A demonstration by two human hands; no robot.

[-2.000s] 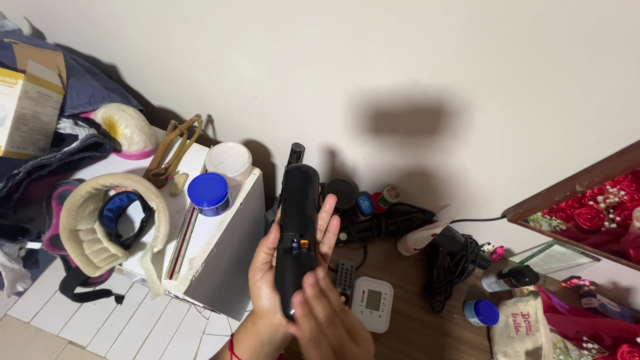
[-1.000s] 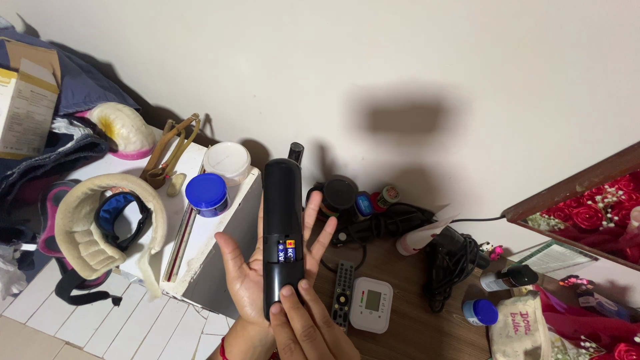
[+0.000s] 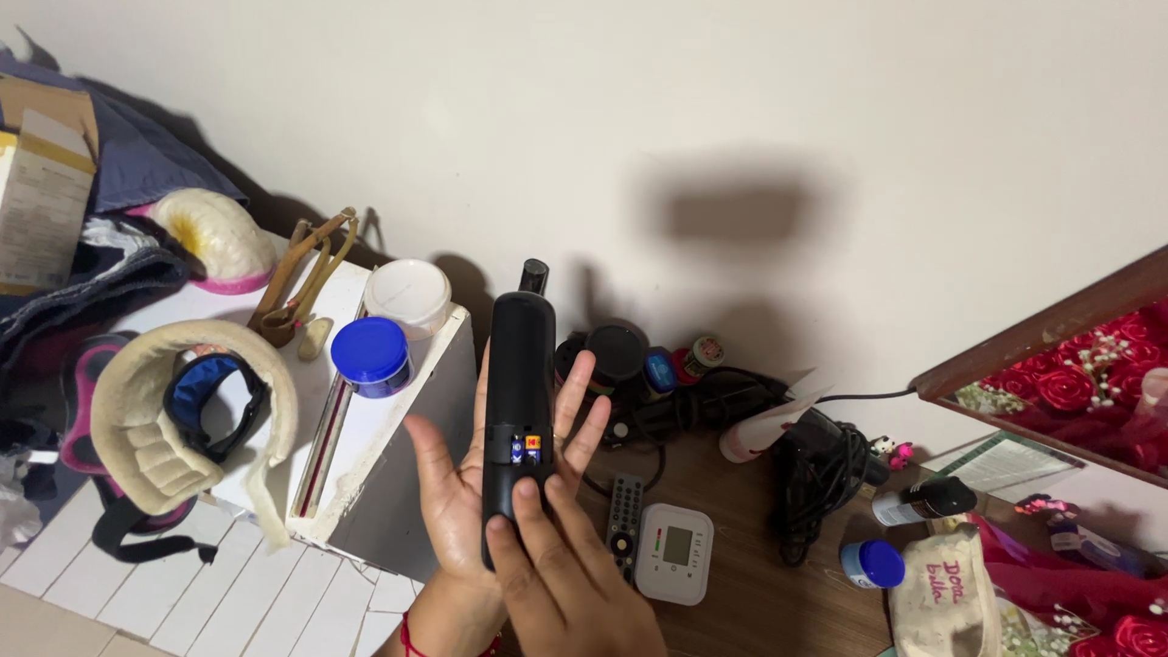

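Observation:
A black handset with a stubby antenna lies upright in view across the palm of my left hand, which supports it from below with thumb and fingers spread. Near its middle a battery compartment is uncovered, showing cylindrical batteries, dark blue with some orange. My right hand comes from the lower right, its fingertips pressed on the handset's lower part just below that opening. The right thumb is hidden, and so is the handset's underside.
A blue-lidded jar, a white-lidded tub and a beige neck brace are on the white cabinet at left. On the wooden surface are a remote control, a white device with a display and coiled black cables.
My left thumb and fingers have spread away from the handset's sides. My right hand, blurred over the handset's lower end at first, now rests its fingertips just below the battery opening.

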